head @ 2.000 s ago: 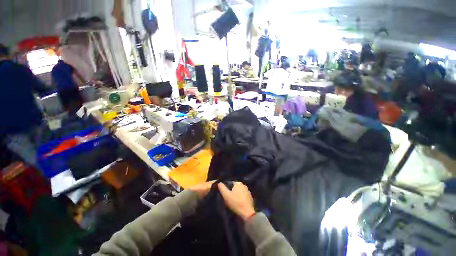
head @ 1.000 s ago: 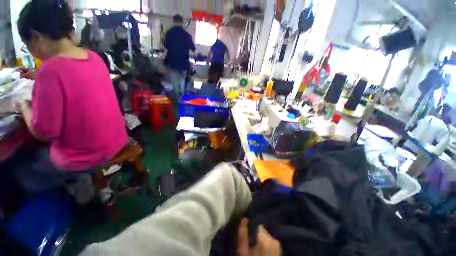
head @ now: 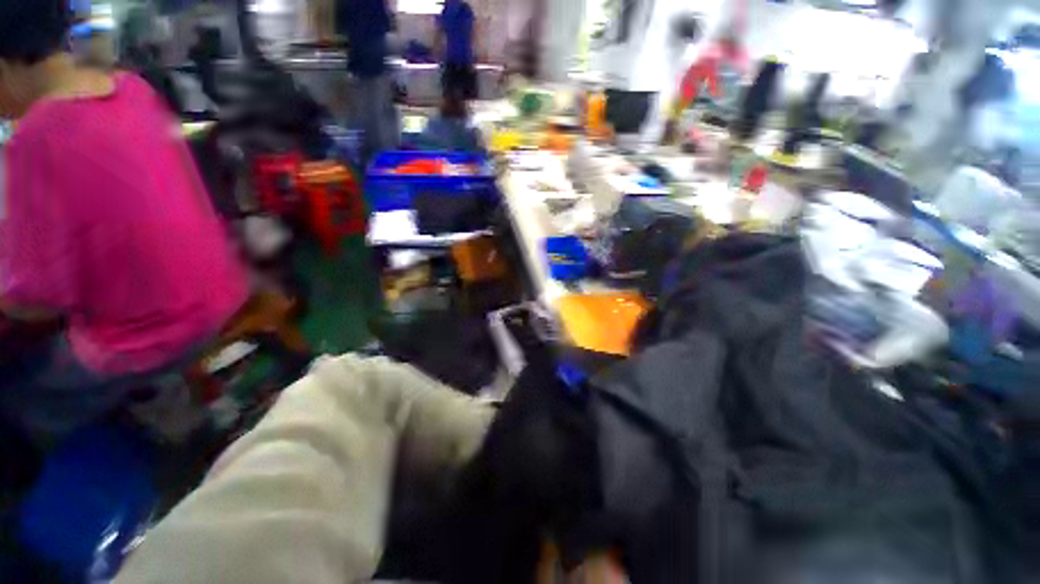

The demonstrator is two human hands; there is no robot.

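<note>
A large black garment (head: pixel 730 422) lies heaped across the lower middle and right, slightly shiny, with a small bright blue patch (head: pixel 571 374) near its left part. My left sleeve (head: pixel 331 456) reaches in from the lower left. Its end meets the black cloth, and my left hand is hidden there. My right hand (head: pixel 584 566) shows only as blurred fingers at the bottom edge, with black cloth between them. The rest of it is cut off.
An orange sheet (head: pixel 602 319) and a blue tray (head: pixel 565 258) lie on the side table beyond the garment. White cloth (head: pixel 872 245) is at the right. A person in a pink top (head: pixel 114 228) sits at the left, near red stools (head: pixel 331 203). A blue crate (head: pixel 428 177) stands farther back.
The view has swung left, bringing the pink-topped person in and the machine out. My left hand has gone out of sight at the cloth. My right hand has dropped to the bottom edge.
</note>
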